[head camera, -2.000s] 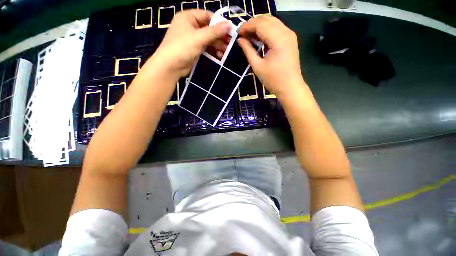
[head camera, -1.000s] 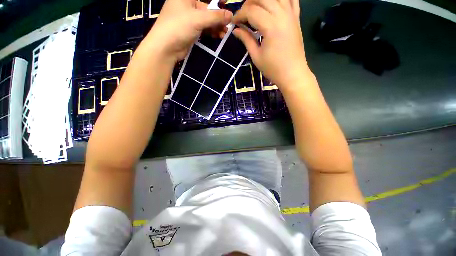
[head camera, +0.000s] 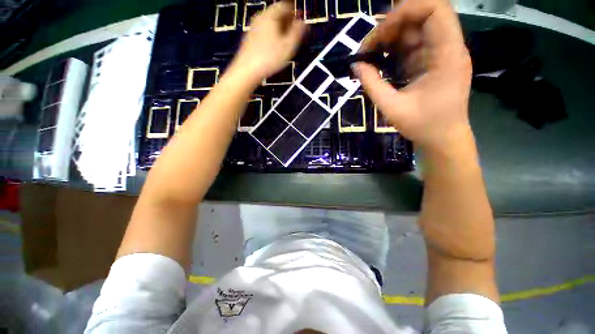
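The die-cut sticker sheet (head camera: 290, 121) lies slantwise across the blister tray (head camera: 173, 85). Its lower cells are dark; several upper cells look open, with only the white lattice around them. My right hand (head camera: 421, 72) is above the sheet's upper right side and pinches a dark sticker piece (head camera: 339, 63) between thumb and fingers. My left hand (head camera: 273, 40) is off the sheet, over the tray to its upper left. Its fingers are curled and blurred, so I cannot tell if they hold anything. Housings with cream-gold window frames (head camera: 158, 122) sit in the tray.
White spent backing sheets (head camera: 111, 117) lie left of the tray, with a stack of unused sticker sheets (head camera: 53, 121) beyond them. Loose black scraps (head camera: 540, 101) lie on the green bench (head camera: 515, 160) at right. A cardboard box (head camera: 72, 235) is below left.
My hands have moved apart; both held the sheet before. The sheet now lies across the tray, and my right hand has a dark piece pinched. The view has shifted left.
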